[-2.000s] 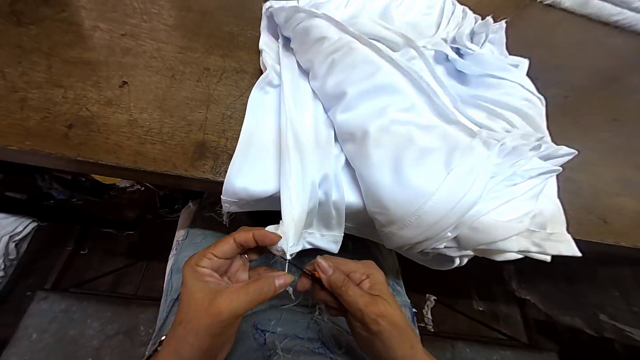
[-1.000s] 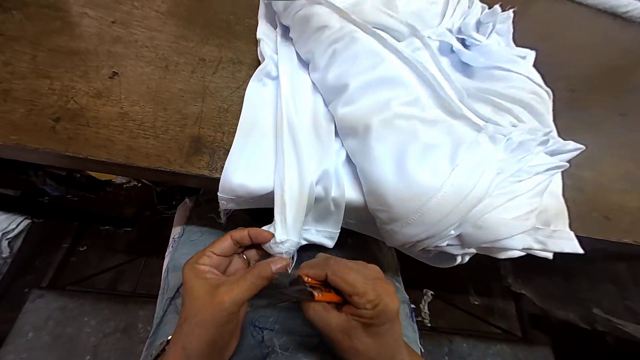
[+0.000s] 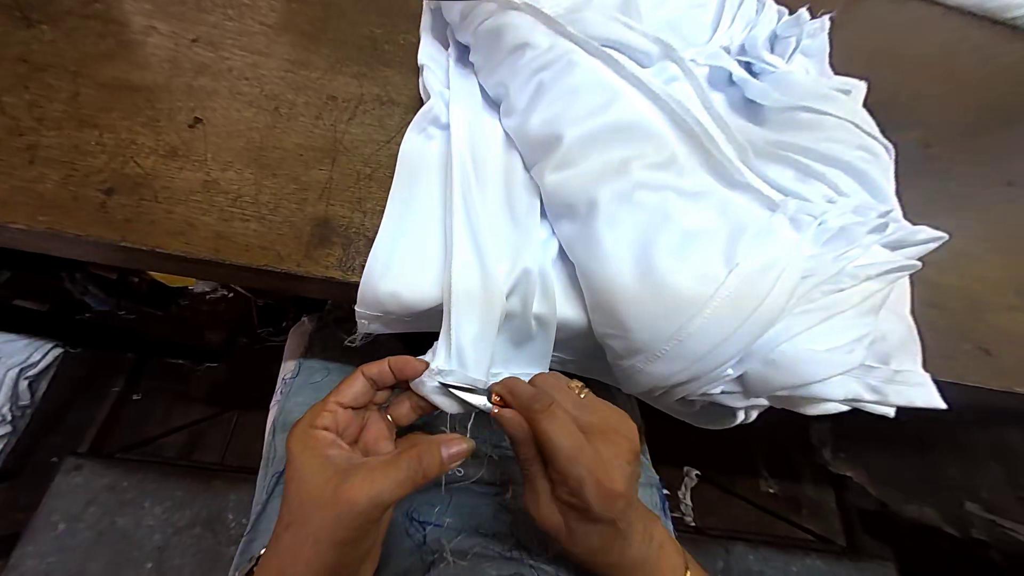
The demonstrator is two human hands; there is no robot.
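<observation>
White fabric pieces (image 3: 624, 200) lie heaped over the edge of a wooden table, with one strip hanging down toward me. My left hand (image 3: 360, 452) holds the lower hem of that strip between its fingers, its thumb stretched out below. In my right hand (image 3: 568, 448) is a small pair of thread snips (image 3: 470, 396) with orange handles, mostly hidden by the fingers. The metal blades lie against the hem, close to my left fingertips. Loose white threads (image 3: 460, 448) dangle just under them.
The wooden table (image 3: 184, 144) runs across the top, its front edge above my hands. Blue-grey cloth (image 3: 432, 520) scattered with thread bits covers my lap. More folded white cloth (image 3: 24, 384) is at the far left, and a pale scrap (image 3: 688, 496) lies at the lower right.
From one second ago, my right hand has moved up to the hem, bringing the snips' blades against it. My left thumb has lifted away from the cloth.
</observation>
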